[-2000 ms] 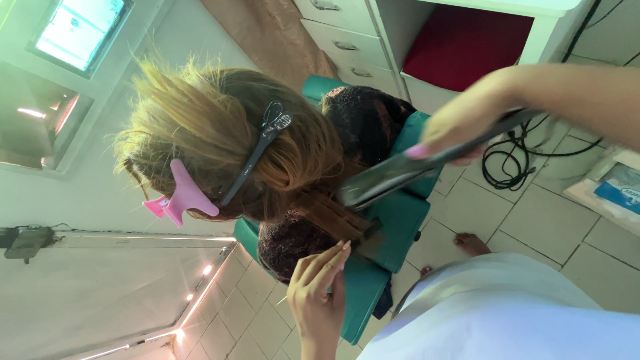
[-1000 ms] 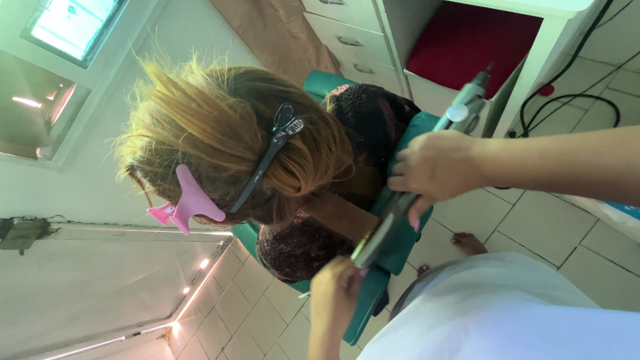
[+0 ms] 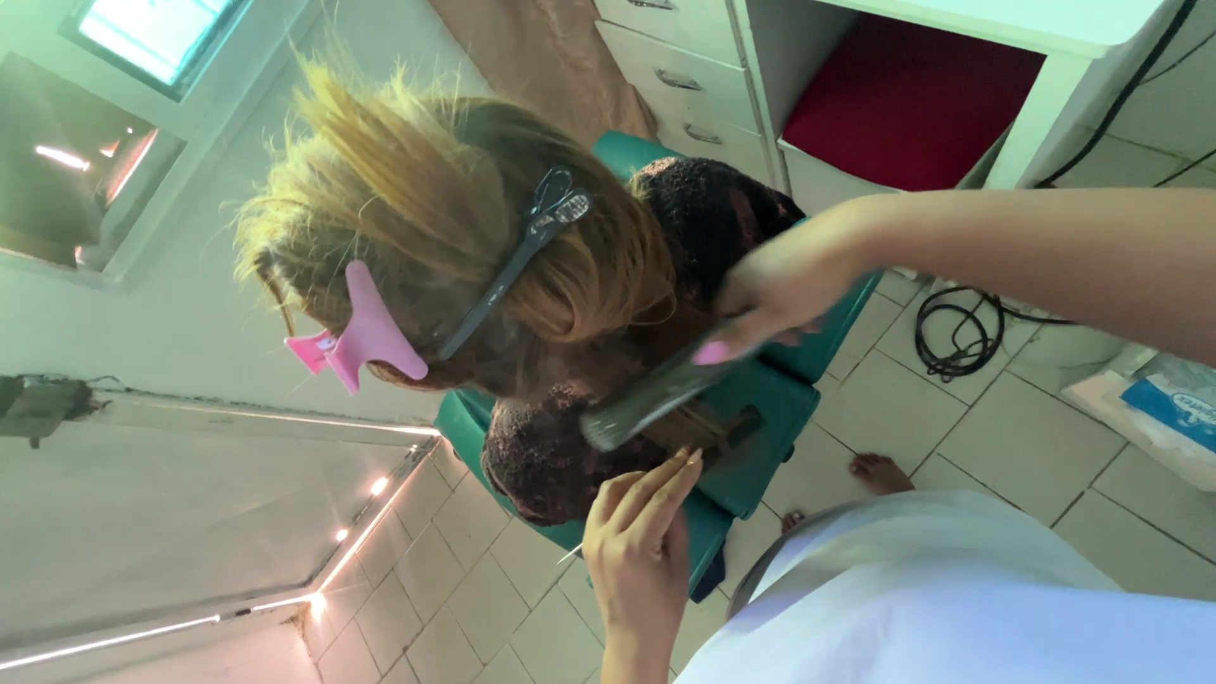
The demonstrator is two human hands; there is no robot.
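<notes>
A seated person's blond-brown hair (image 3: 475, 218) is pinned up with a pink butterfly clip (image 3: 366, 328) and a black sectioning clip (image 3: 522, 256). My right hand (image 3: 788, 285) is shut on a dark hair straightener (image 3: 655, 394), blurred, over the hair at the nape. Below it, my left hand (image 3: 641, 522) holds a thin-tailed comb, whose pale tail (image 3: 570, 554) sticks out at the left. The comb's dark end (image 3: 746, 427) lies by a straight lock of hair (image 3: 689, 427) above the green chair back.
The green chair (image 3: 793, 380) stands on a tiled floor. A white desk (image 3: 1054, 24) with drawers and a red seat (image 3: 912, 95) is at the top. A coiled black cable (image 3: 959, 332) and a blue-and-white package (image 3: 1178, 404) are at the right.
One second ago the straightener was near the lock's end, close to my left hand; now it is farther up and left, near the nape. The clips have stayed in the hair.
</notes>
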